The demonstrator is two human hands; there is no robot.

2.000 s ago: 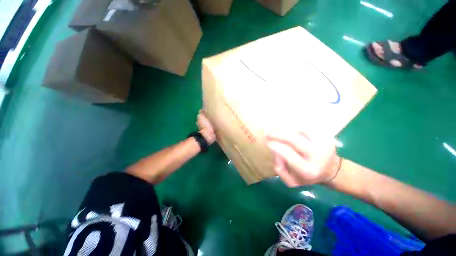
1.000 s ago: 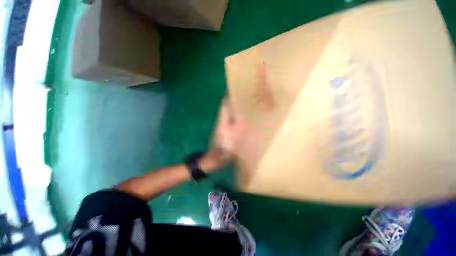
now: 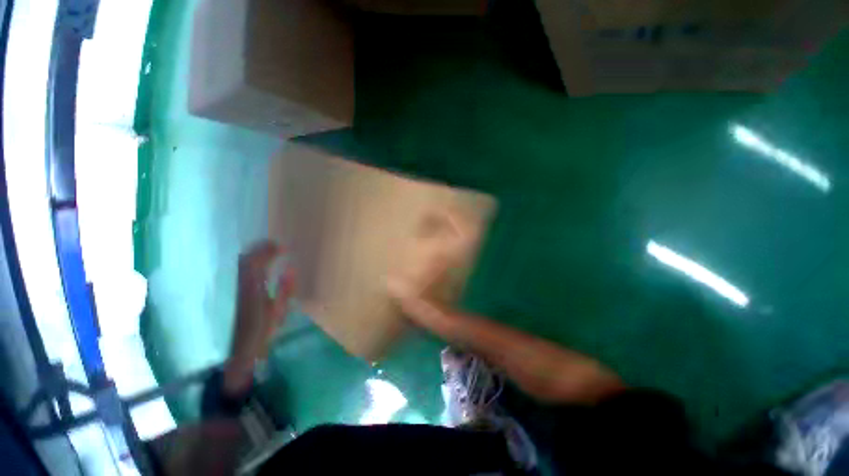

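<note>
A brown carton (image 3: 372, 242), blurred by motion, is low over or on the green floor, left of centre and tilted in view. My left hand (image 3: 263, 284) is at the carton's left side, blurred, with thumb and fingers apart and nothing seen between them; whether it touches the carton is unclear. My right hand (image 3: 424, 302) reaches in from the lower right across the carton's near right part. Its fingers blur into the cardboard, so its grip cannot be told.
Another brown carton (image 3: 279, 70) stands just beyond at the upper left, and a larger one (image 3: 680, 46) at the upper right. A metal frame with a blue strip (image 3: 79, 279) runs along the left edge. My patterned shoes (image 3: 470, 381) show below, beside dark clothing.
The carton has moved left and away from me, near the floor carton. My left hand now shows at its left side, and my right forearm is back in view. The view has shifted.
</note>
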